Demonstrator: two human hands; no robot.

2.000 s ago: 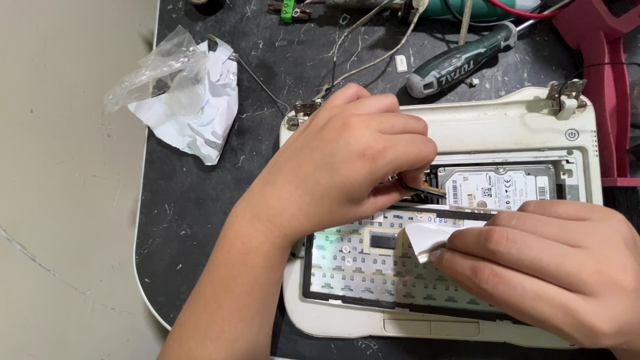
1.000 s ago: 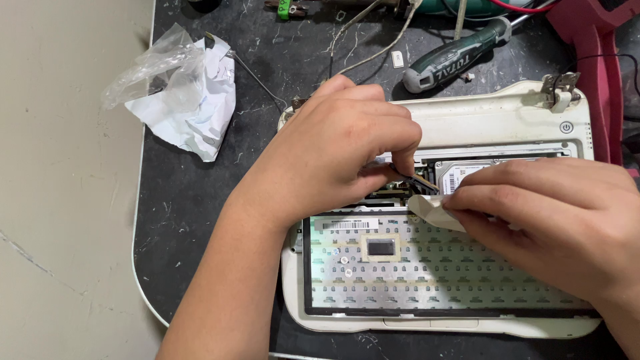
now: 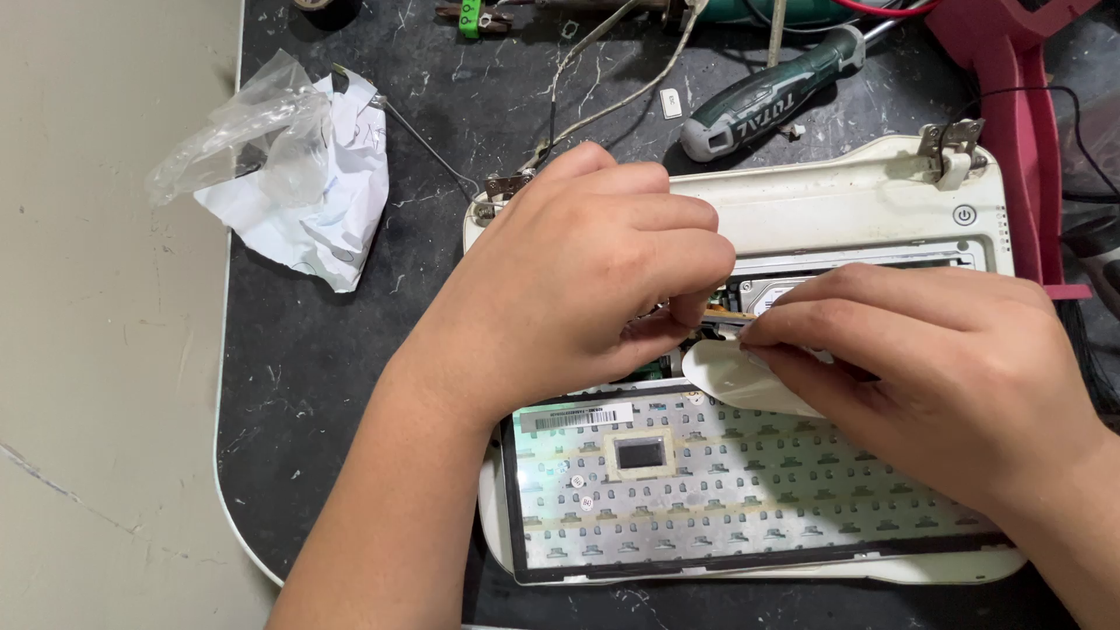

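A white laptop base [image 3: 787, 206] lies with its inside exposed, and its keyboard [image 3: 744, 490] is flipped underside up over the lower part. Above the keyboard's upper edge, my left hand [image 3: 604, 271] has thumb and fingers pinched together over the opening; what is between them is hidden. My right hand [image 3: 919, 359] grips a thin strip-like part [image 3: 731, 318] at its fingertips, which spans toward my left fingers. Below it, a white flexible keyboard ribbon [image 3: 744, 376] curves up under my right fingers. A hard drive [image 3: 766, 293] shows partly behind my right hand.
Crumpled paper with clear plastic [image 3: 341, 192] lies at left. Beyond the laptop are a screwdriver [image 3: 774, 94], a small white key-like piece [image 3: 670, 103] and loose cables [image 3: 647, 86]. A red stand [image 3: 1024, 131] stands at right, beside the laptop's hinge [image 3: 954, 144].
The keyboard has shifted down, away from the hard drive, since two seconds ago. My right hand has moved left and now covers more of the hard drive.
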